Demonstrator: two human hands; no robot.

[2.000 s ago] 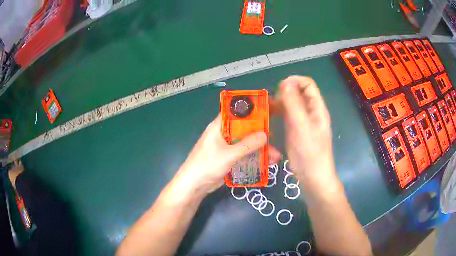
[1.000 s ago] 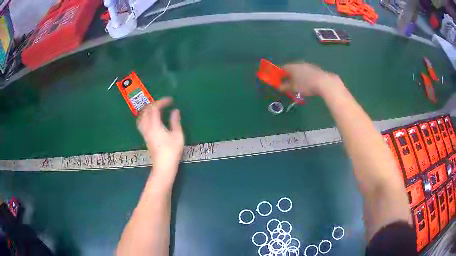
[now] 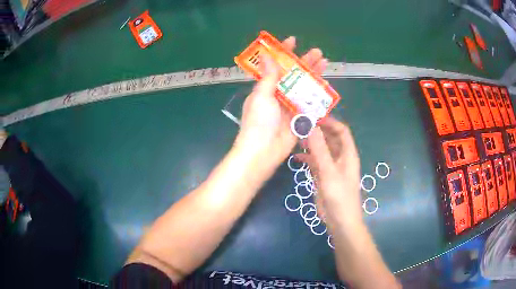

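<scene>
My left hand (image 3: pixel 269 104) holds an orange housing (image 3: pixel 269 55) tilted, with its slotted grille at the upper left and its green and white board at the lower right. A dark round speaker with a white ring (image 3: pixel 303 125) is at the fingertips of my right hand (image 3: pixel 334 149), just below the housing's lower end. The tips on the disc are partly hidden. A narrow white strip (image 3: pixel 231 117) lies on the bench beside my left wrist. Loose white rings (image 3: pixel 309 211) lie on the bench below my hands, partly covered by my right hand.
A pale marked rail (image 3: pixel 136 86) crosses behind my hands. Beyond it, another orange unit (image 3: pixel 145 30) lies at the upper left and orange parts (image 3: pixel 473 52) at the upper right. A black tray (image 3: pixel 441 183) of orange units stands at the right. A dark-clothed person (image 3: pixel 42 226) is at the left.
The orange unit from the belt is now in my left hand above the bench. My right hand has come back from the belt to the ringed speaker. The narrow strip now lies on the bench.
</scene>
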